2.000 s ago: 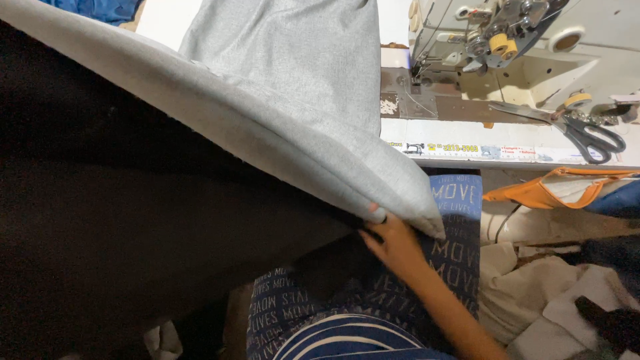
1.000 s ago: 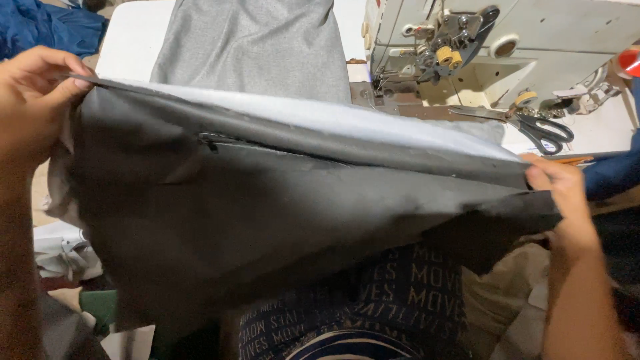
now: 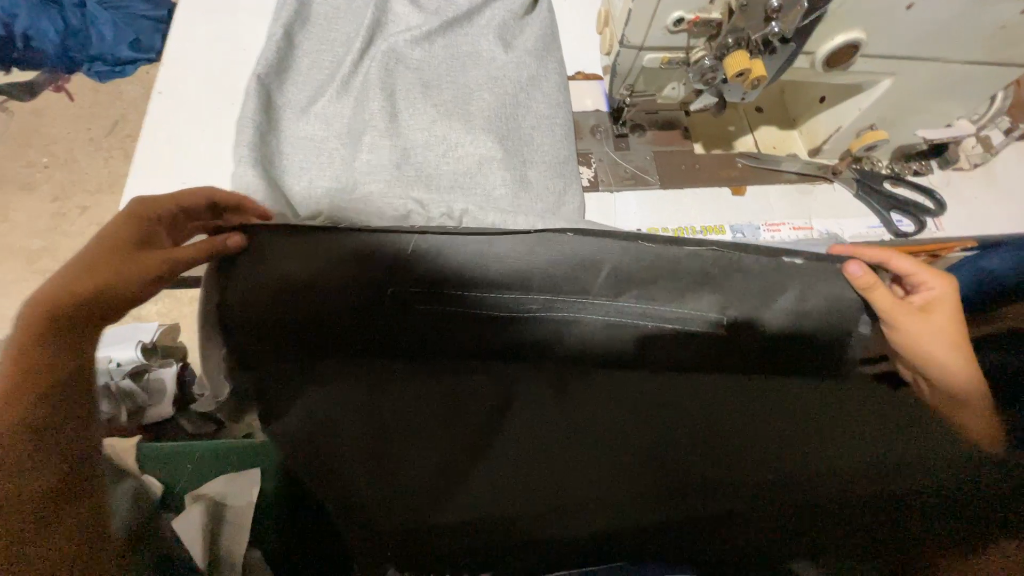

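Note:
A wide piece of black fabric (image 3: 512,416) hangs from the table's front edge toward me, its upper edge stretched between my hands. Two pale lines of stitching run lengthwise across its upper part. My left hand (image 3: 172,240) pinches the upper left corner between thumb and fingers. At the upper right corner, my right hand (image 3: 912,304) grips the same edge. Light grey fabric (image 3: 424,120) lies on the table behind the black edge, and some grey shows at the black piece's left side.
An industrial sewing machine (image 3: 944,64) stands at the back right. Black-handled scissors (image 3: 856,180) lie before it on the white table (image 3: 180,112). Fabric scraps (image 3: 144,376) are at lower left, near something green (image 3: 200,464). Blue cloth (image 3: 88,36) sits at top left.
Two seconds ago the grey side was turned up over the black, with only my right hand in sight. Since one second ago, the upper edge has come level and the lines of stitching have come into view.

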